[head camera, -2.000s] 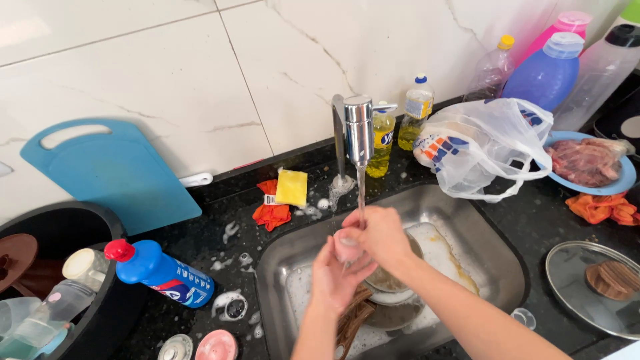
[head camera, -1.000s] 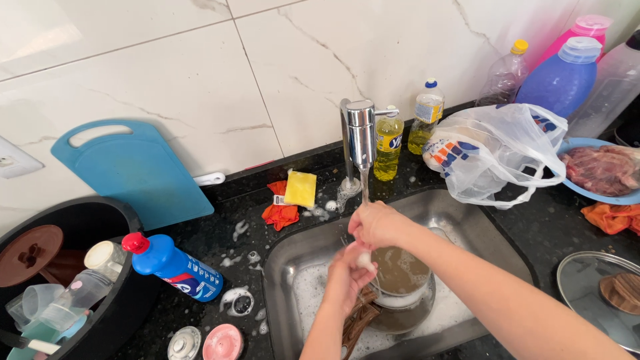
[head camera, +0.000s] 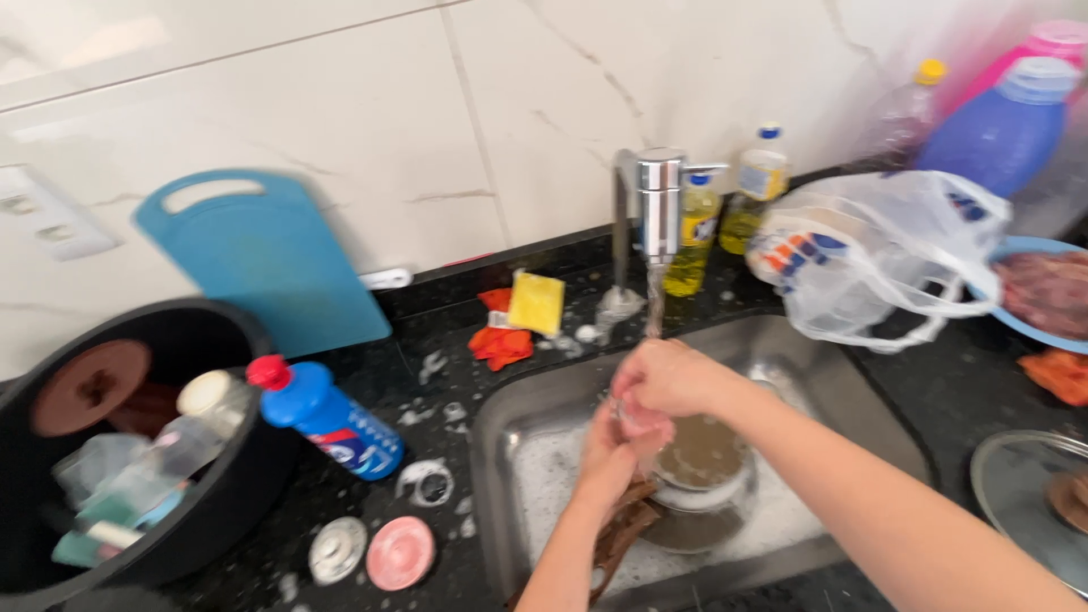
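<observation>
Water runs from the chrome faucet (head camera: 660, 208) onto my two hands, which meet above the steel sink (head camera: 850, 408). My left hand (head camera: 614, 450) holds a small pinkish object (head camera: 643, 421), partly hidden and blurred, so its kind is unclear. My right hand (head camera: 671, 378) lies over it from above, its fingers touching it. Below them, a bowl of cloudy water (head camera: 705, 450) stands in the sink, with brown pieces (head camera: 625, 531) beside it near my left wrist. Suds cover part of the sink floor.
Left are a black tub (head camera: 246, 476) of washed-looking containers, a blue detergent bottle (head camera: 340, 425), a blue cutting board (head camera: 263, 263) and two round lids (head camera: 401, 552). Behind lie a yellow sponge (head camera: 536, 303) and oil-coloured liquid bottles (head camera: 693, 238). Right are a plastic bag (head camera: 875, 246), meat (head camera: 1050, 289) and a glass lid (head camera: 1020, 493).
Both hands stay together under the running water, with their fingers shifting around the small object. The view has swung somewhat to the left.
</observation>
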